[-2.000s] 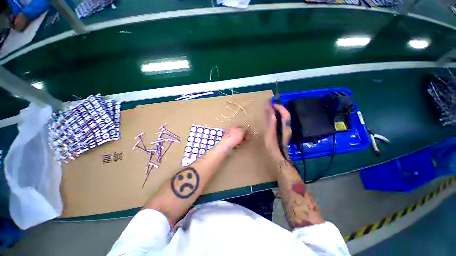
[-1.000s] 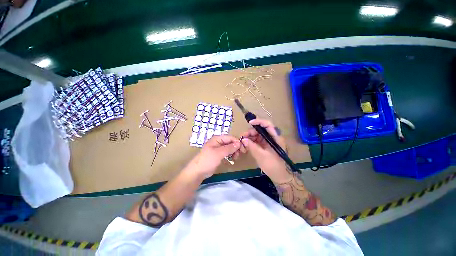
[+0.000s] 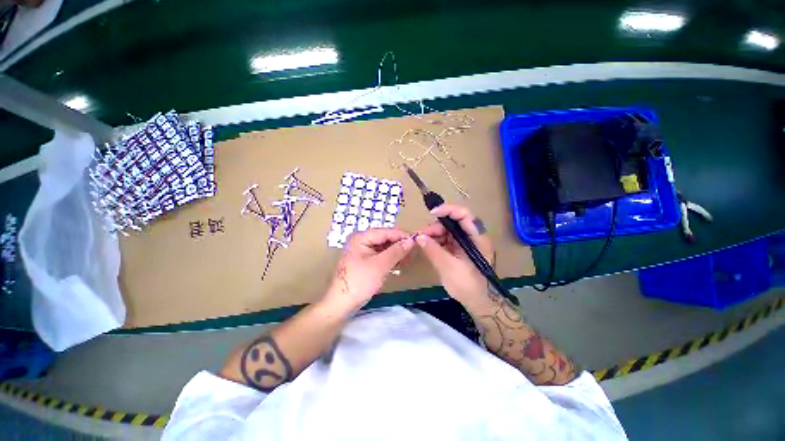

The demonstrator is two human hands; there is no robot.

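My left hand (image 3: 370,263) and my right hand (image 3: 456,258) meet fingertip to fingertip over the cardboard sheet (image 3: 172,284), pinching a small connector lead (image 3: 397,272) whose pale end shows below the fingers. My right hand also holds a black soldering iron (image 3: 465,241), its metal tip pointing up and left. A white PCB panel (image 3: 366,202) of round boards lies just beyond my left hand, which covers its lower edge. A crossed pile of connector leads (image 3: 280,215) lies left of the panel. Loose thin solder wire (image 3: 435,146) lies beyond the iron's tip.
Stacked finished panels (image 3: 159,172) and a crumpled white plastic bag (image 3: 69,250) are at left. A blue tray (image 3: 516,207) at right holds a black soldering station (image 3: 581,164), whose cord hangs over its front. Pliers (image 3: 689,215) lie right of it. White strips (image 3: 349,114) lie at the far edge.
From two seconds ago, my hands have come together in front of the panel with a lead between them, and the iron has tilted left. Over the last second they have barely moved.
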